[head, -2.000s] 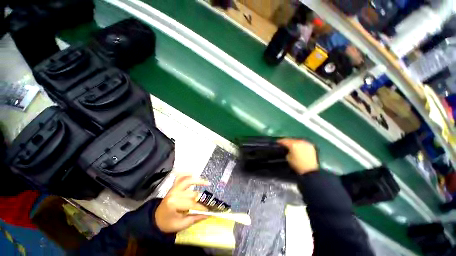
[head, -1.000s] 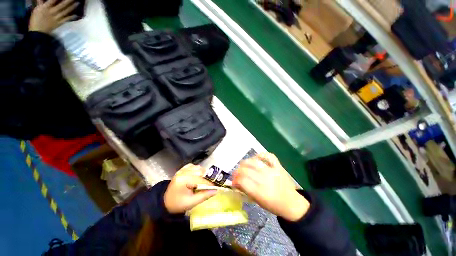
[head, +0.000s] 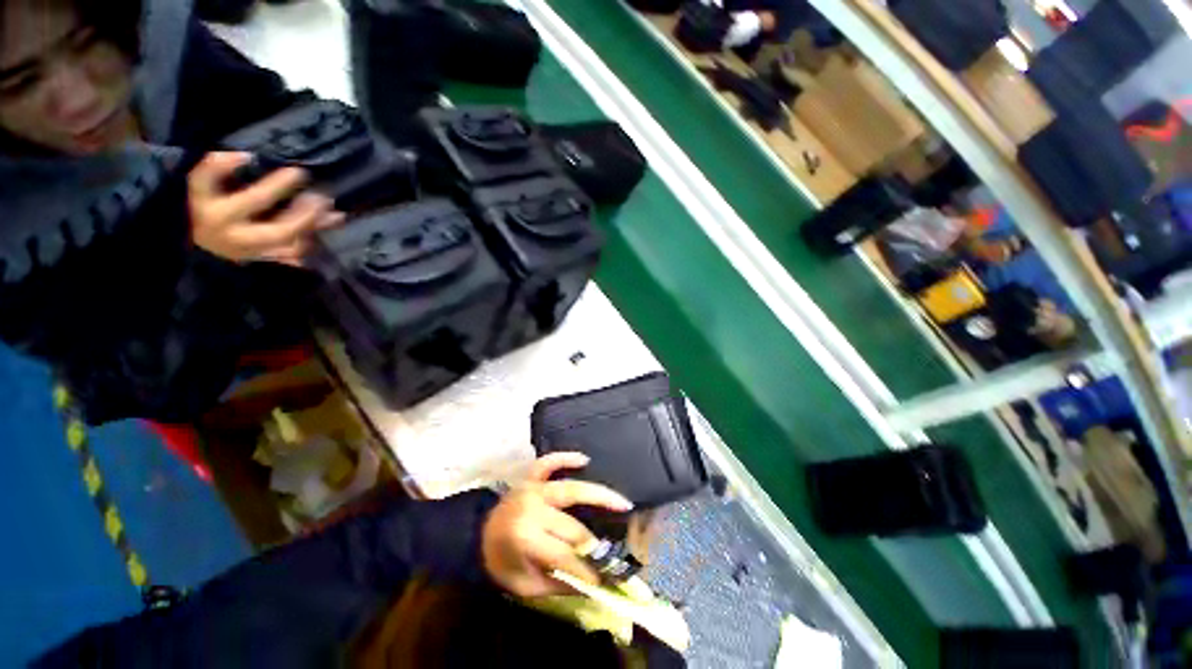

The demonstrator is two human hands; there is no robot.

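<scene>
A black box-shaped unit [head: 621, 438] lies on the bench in front of me, with a smooth panel facing up. My left hand [head: 543, 529] is at its lower left edge. It holds a dark label strip with pale print [head: 609, 559] and yellow backing paper [head: 595, 604], with a pale strip along the paper. A small skin-toned patch beside the label strip may be part of my right hand; it is blurred and mostly hidden, so its grip cannot be told.
Several black units with handles [head: 412, 281] stand at the left. Another person's hand [head: 255, 209] is beside them. The green conveyor [head: 732, 353] has white rails and carries a black unit [head: 895, 490]. Silvery bubble wrap [head: 712, 555] and a white sheet [head: 808, 647] lie at lower right.
A black unit now lies before my left hand. My right hand has left its clear place at the label strip. The other person has leaned in and a hand is at the standing units.
</scene>
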